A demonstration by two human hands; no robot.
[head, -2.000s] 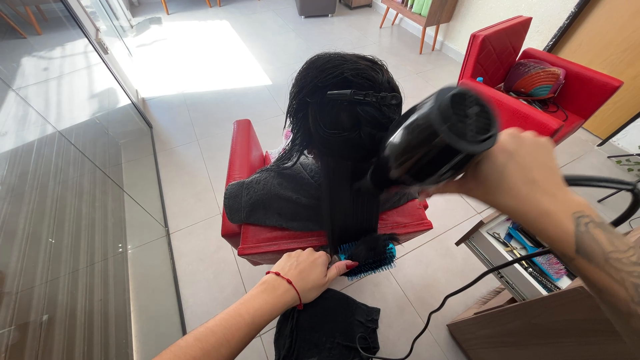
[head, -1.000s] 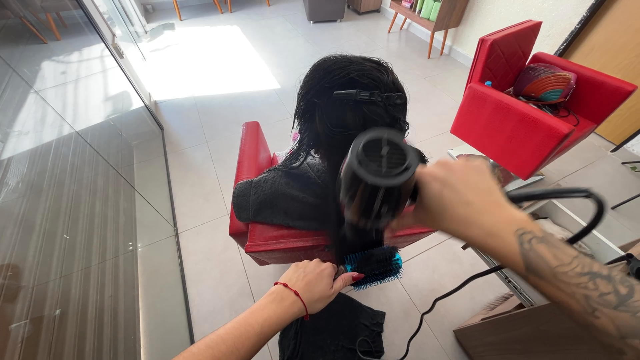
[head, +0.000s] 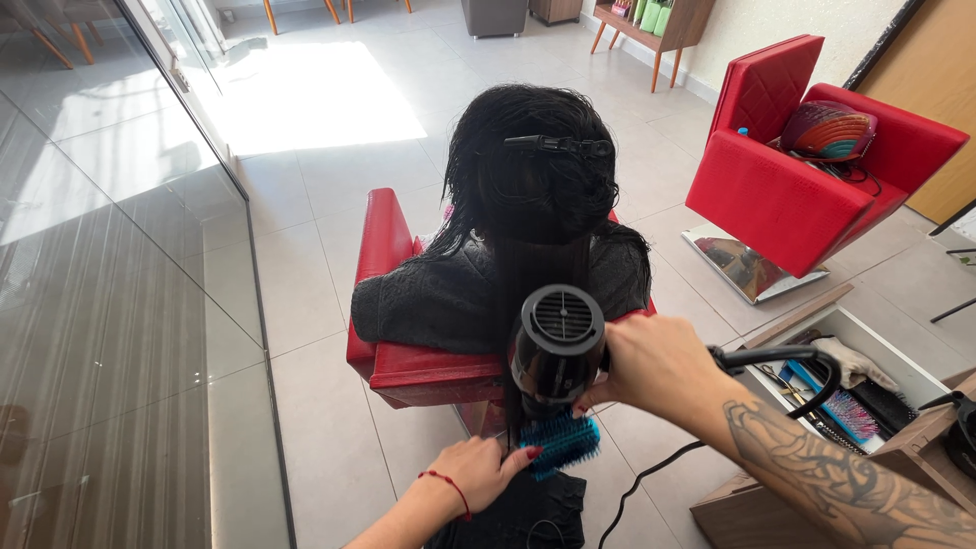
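Note:
A person with dark, damp-looking hair sits facing away in a red salon chair, a dark towel over the shoulders. A black sectioning clip holds hair across the back of the head. My right hand grips a black hair dryer, its nozzle pointing down close above a blue round hairbrush. My left hand is at the brush's left end, fingers closed round its mostly hidden handle. A straight section of hair hangs down behind the dryer to the brush.
An open drawer with brushes and tools is at the right, near the dryer's cord. Behind it stands another red chair holding a multicoloured bag. A glass partition runs along the left. Dark cloth lies below the brush.
The hair dryer has moved from the right of the hanging hair to in front of it, and now points down over the brush. The left hand still holds the brush.

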